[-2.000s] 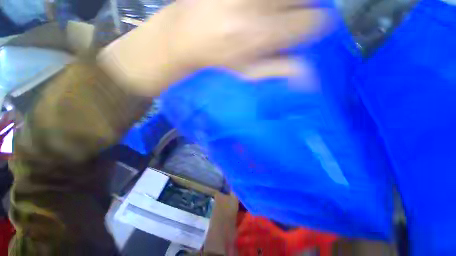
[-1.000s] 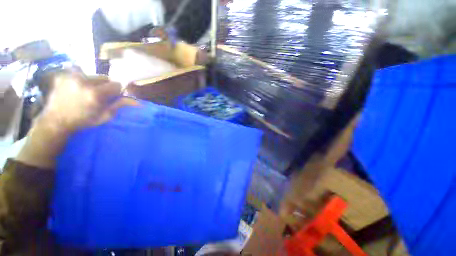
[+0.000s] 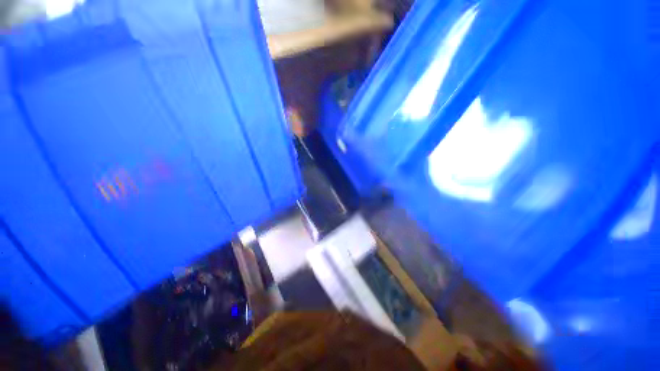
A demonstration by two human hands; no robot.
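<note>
One large blue plastic crate (image 3: 166, 130) fills the left of the view, tilted, with ribbed sides and a small reddish print. A second blue crate (image 3: 579, 217) fills the right, tilted the other way, with bright glare on its side. A narrow gap separates them in the view. Neither of my hands shows; whether they grip the crates is hidden. A brown cloth shape, possibly my sleeve, is at the bottom middle. The picture is blurred.
Between the crates, a white-and-black carton (image 3: 351, 282) with a brown flap holds dark greenish pieces. Dark, shiny goods (image 3: 206, 301) lie at the lower left. A brown carton edge (image 3: 329, 35) shows at the top, with part of another blue container (image 3: 333, 109) below it.
The left crate now appears larger and higher, and the hand seen on its upper edge has gone from view. The right crate covers more of the view. The orange-red stool is no longer visible.
</note>
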